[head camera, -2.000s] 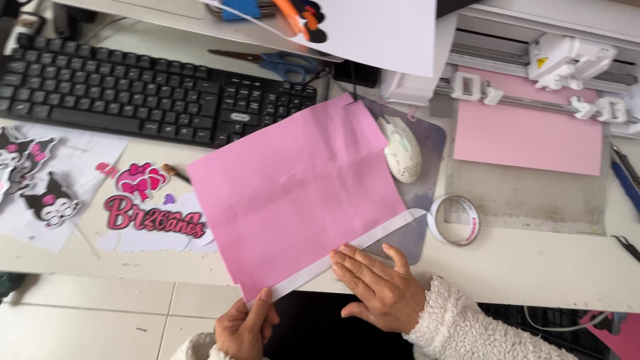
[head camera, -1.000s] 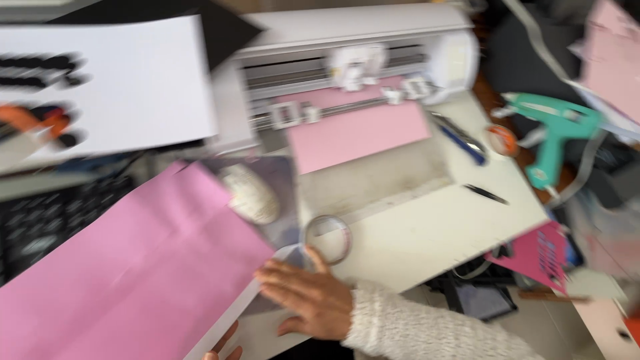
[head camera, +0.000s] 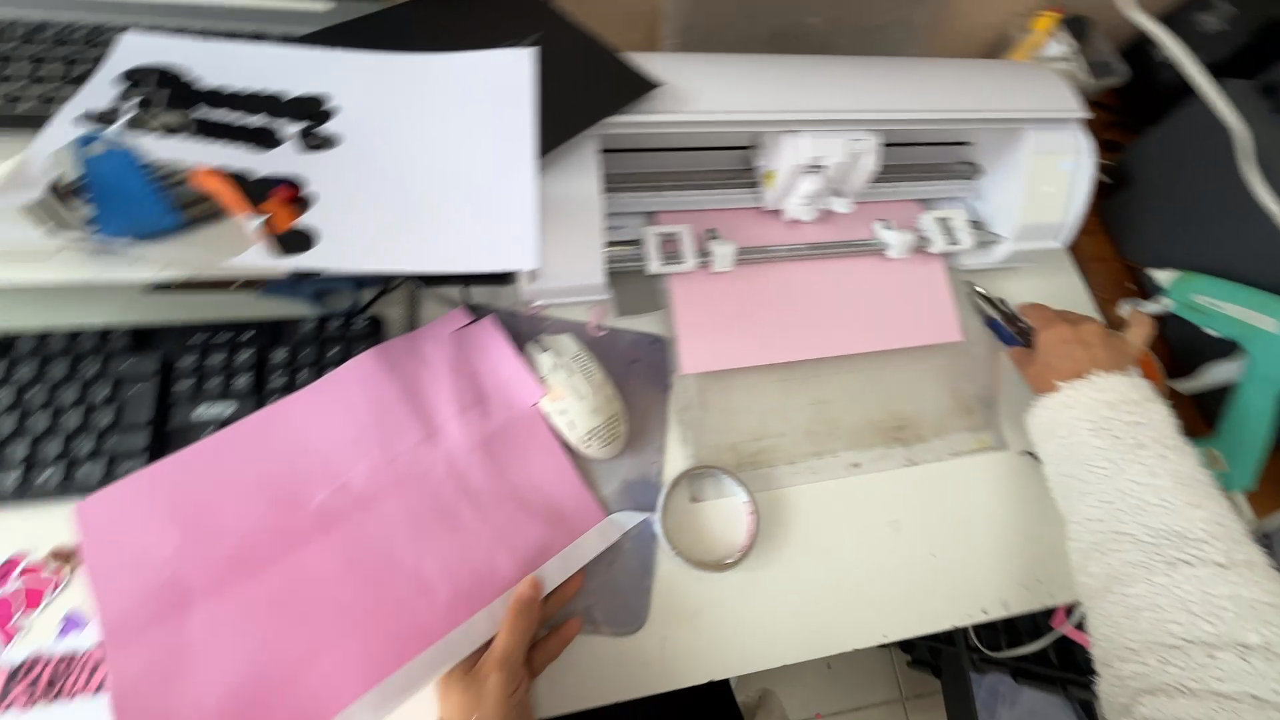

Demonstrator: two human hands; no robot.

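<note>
My left hand [head camera: 510,640] pinches the lower right edge of a pink paper sheet [head camera: 350,510], thumb on top and fingers beneath. White tape [head camera: 590,545] runs along that edge and leads to its roll [head camera: 708,518], which rests on the desk. At the right, my right hand [head camera: 1080,345] reaches over the desk, its fingers at a blue-and-metal tool [head camera: 998,318] whose kind is blurred. Whether those fingers have closed on it does not show.
A white cutting machine [head camera: 840,90] holds a lighter pink sheet [head camera: 815,315]. A white mouse [head camera: 580,395] lies on a mouse pad [head camera: 640,460], beside a black keyboard [head camera: 200,400]. A green glue gun [head camera: 1240,370] is at the far right; a printed white sheet [head camera: 430,160] is at the upper left.
My right hand has left the taped edge of the pink sheet and moved right to the blue tool. My left hand remains at the sheet. The view has swung right.
</note>
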